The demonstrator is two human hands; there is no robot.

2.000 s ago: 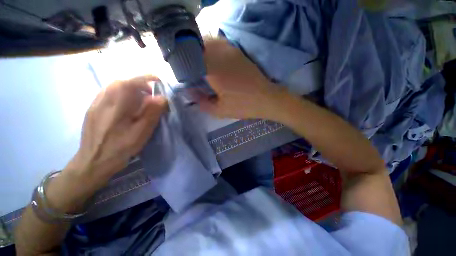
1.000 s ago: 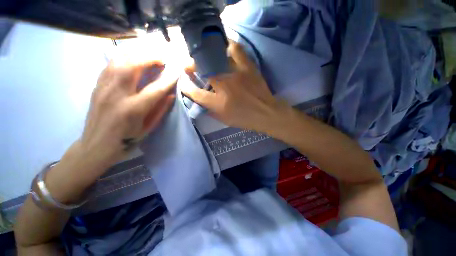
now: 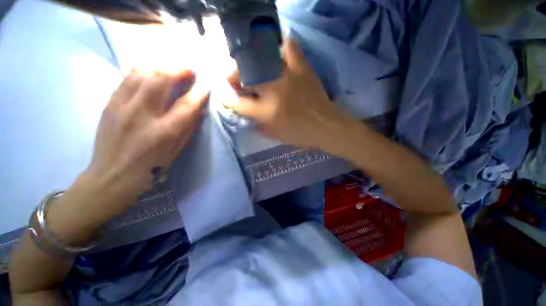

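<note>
A blue-grey flat garment strip [image 3: 209, 179] runs from the bright glare around the needle down over the table's front edge. My left hand [image 3: 146, 128] lies at the strip's upper left, its thumb and fingertips gripping the cloth close to the glare. My right hand [image 3: 287, 101] is on the strip's right side, its fingers pinching the cloth edge just below the dark grey cylinder [image 3: 254, 51], which hides part of them. The sewing machine head [image 3: 120, 7] is dark at the top. The needle area is washed out by the light.
The white table [image 3: 48, 119] has a ruled front edge [image 3: 293, 167]. Large blue-grey garment folds [image 3: 443, 89] are heaped at the right, behind my right arm. A red perforated basket [image 3: 365, 224] is below the table edge. Dark cloth [image 3: 126, 272] lies at lower left.
Over two seconds both hands have moved closer to the glare and the strip has become flatter and straighter. In the last second the hands have shifted only slightly; the cylinder appears a little lower.
</note>
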